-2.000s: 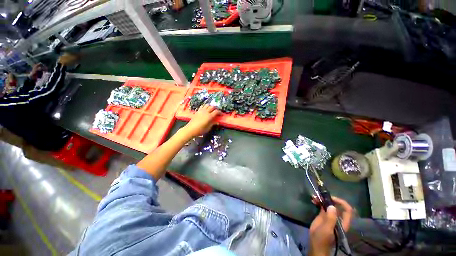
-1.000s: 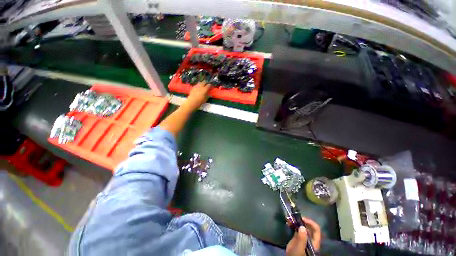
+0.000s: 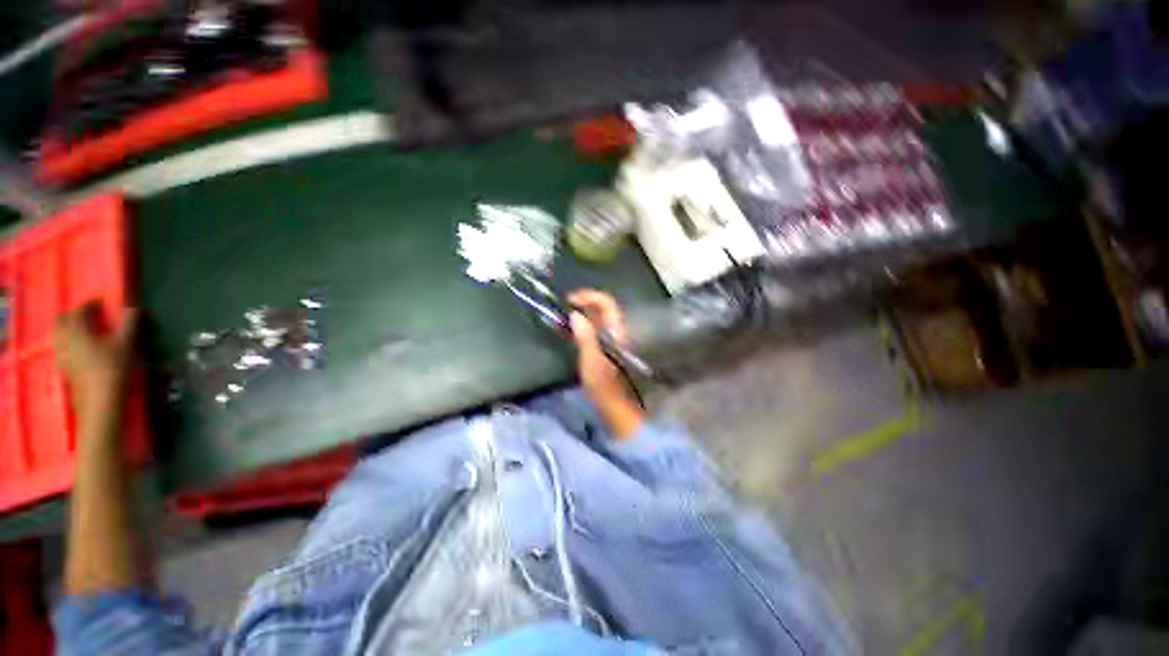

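Observation:
My right hand (image 3: 600, 327) is closed around the soldering iron (image 3: 545, 303), whose tip points at the loose pile of circuit boards (image 3: 503, 241) on the green mat. My left hand (image 3: 95, 344) is at the right part of the nearer red compartment tray (image 3: 36, 385) at the left edge. It is blurred, and whether its fingers grip the tray or anything else cannot be told. A loose heap of small wired connectors (image 3: 263, 344) lies on the mat between my hands.
The tip-cleaning jar (image 3: 599, 224) and the cream-white box (image 3: 692, 224) stand right of the boards. Clear plastic with reddish parts (image 3: 862, 167) lies beyond. Another red tray (image 3: 192, 113) with dark boards is at the upper left. Brown boxes (image 3: 1013, 320) are at the right.
The view has swung to the right and blurred. My left hand has left the far red tray with the dark boards and is now at the nearer red tray. My right hand still holds the iron.

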